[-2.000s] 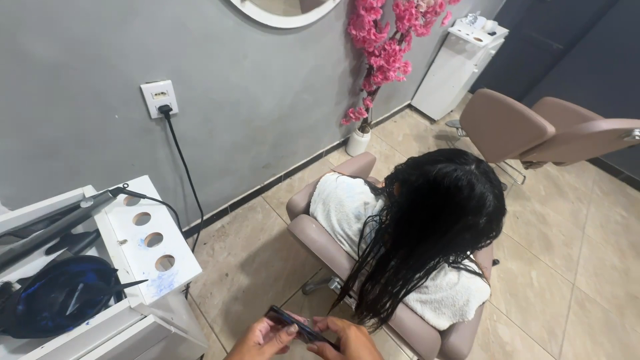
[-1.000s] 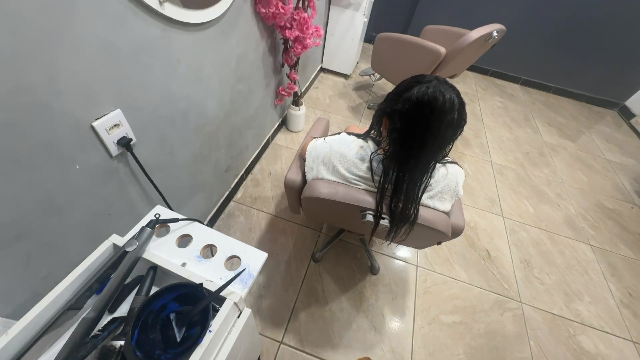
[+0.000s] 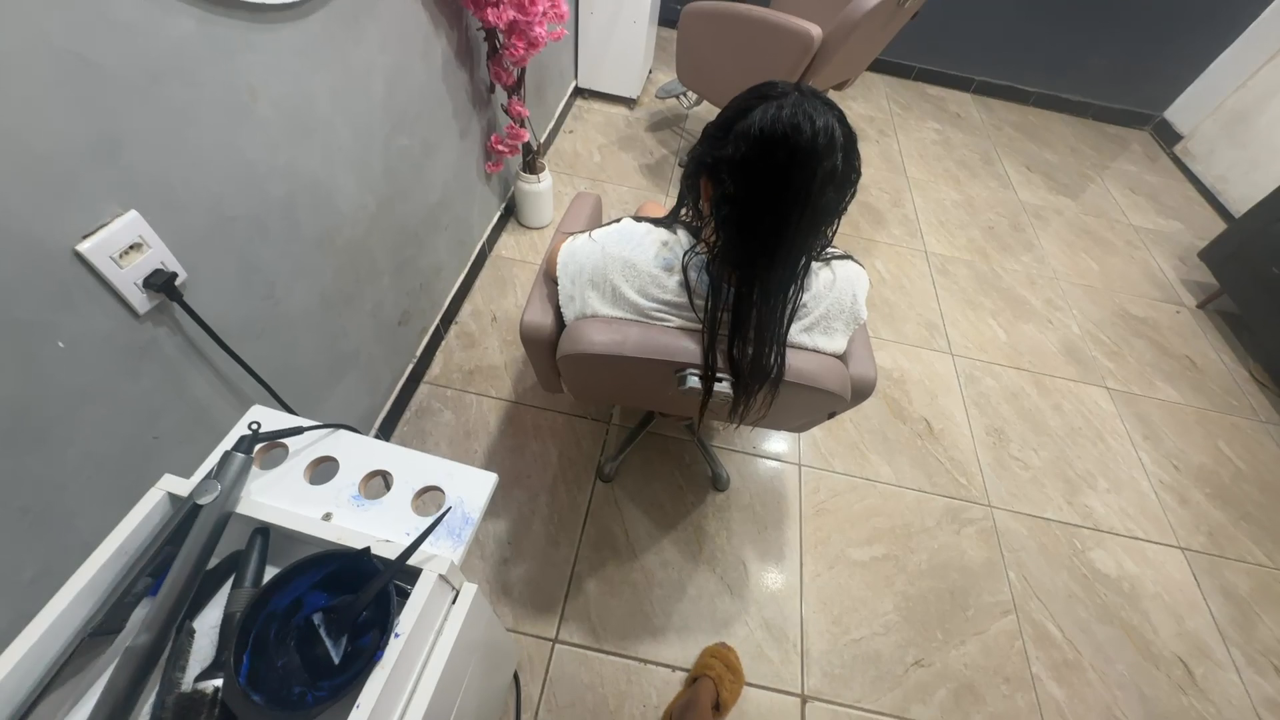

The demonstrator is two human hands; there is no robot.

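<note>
Neither my left hand nor my right hand shows in the head view now. Ahead, a person with long wet black hair (image 3: 770,210) sits facing away in a mauve salon chair (image 3: 630,370), a white towel (image 3: 630,275) over the shoulders. The hair hangs over the chair's back. At the lower left, a white trolley (image 3: 465,500) holds a dark bowl (image 3: 310,640) smeared with blue, with a pointed-handled tint brush (image 3: 395,565) in it. Beside the bowl lie a grey hair straightener (image 3: 185,570) and a dark-handled brush (image 3: 245,590).
A black plug (image 3: 160,283) sits in the wall outlet, its cord running down behind the trolley. Pink artificial flowers (image 3: 520,40) stand in a white vase (image 3: 534,196) by the wall. Another salon chair (image 3: 745,50) is beyond the person. A foot in a brown fuzzy slipper (image 3: 718,675) shows at the bottom.
Two seconds ago both hands held a small dark object at the bottom of the view; they have left the frame. The view has shifted, and the seated person appears more upright in it.
</note>
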